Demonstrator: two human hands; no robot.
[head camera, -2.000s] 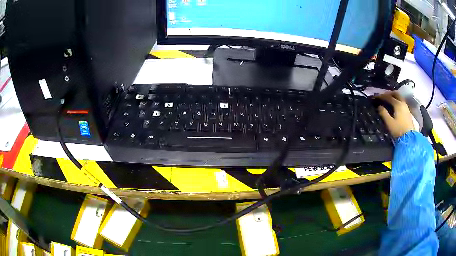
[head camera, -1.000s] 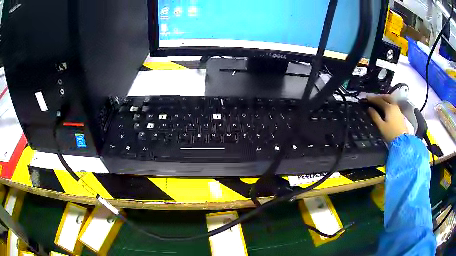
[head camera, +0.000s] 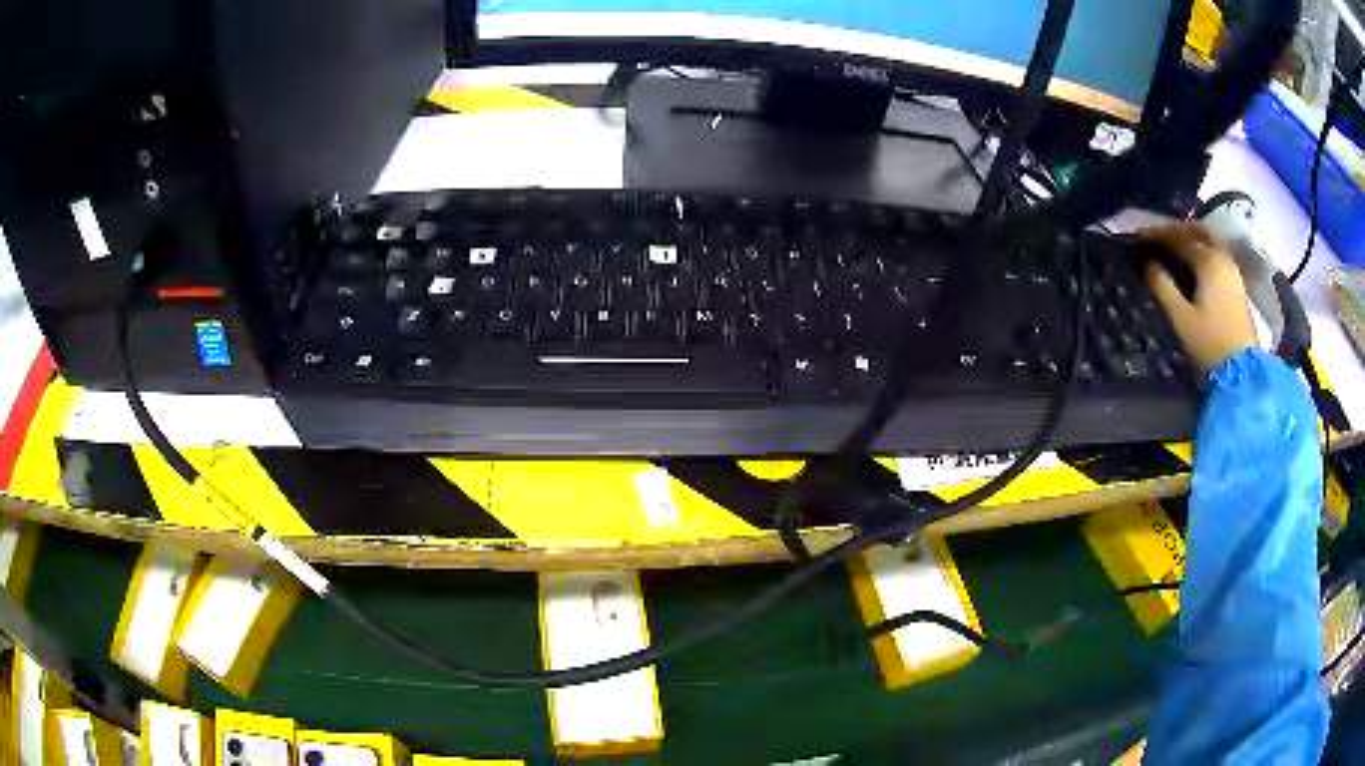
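Note:
My right hand (head camera: 1210, 307), bare with a blue sleeve, is at the right end of the black keyboard (head camera: 599, 392). Its fingers are curled around a small dark thing that looks like the computer mouse (head camera: 1174, 271), mostly hidden under the hand. My left hand is out of the picture. The monitor (head camera: 808, 27) shows a blue screen behind the keyboard, cut off by the top edge.
A black computer case (head camera: 142, 195) stands left of the keyboard. Black cables (head camera: 494, 678) hang across the view. Below the taped shelf edge (head camera: 576, 501), yellow-sided phone boxes (head camera: 602, 659) lie on the green belt (head camera: 749, 651). A blue bin (head camera: 1299, 150) is at the right.
The view has tilted down, so less of the monitor shows. The phone boxes have moved left along the belt, and a yellow one has appeared at the right. My right hand stays by the keyboard's right end.

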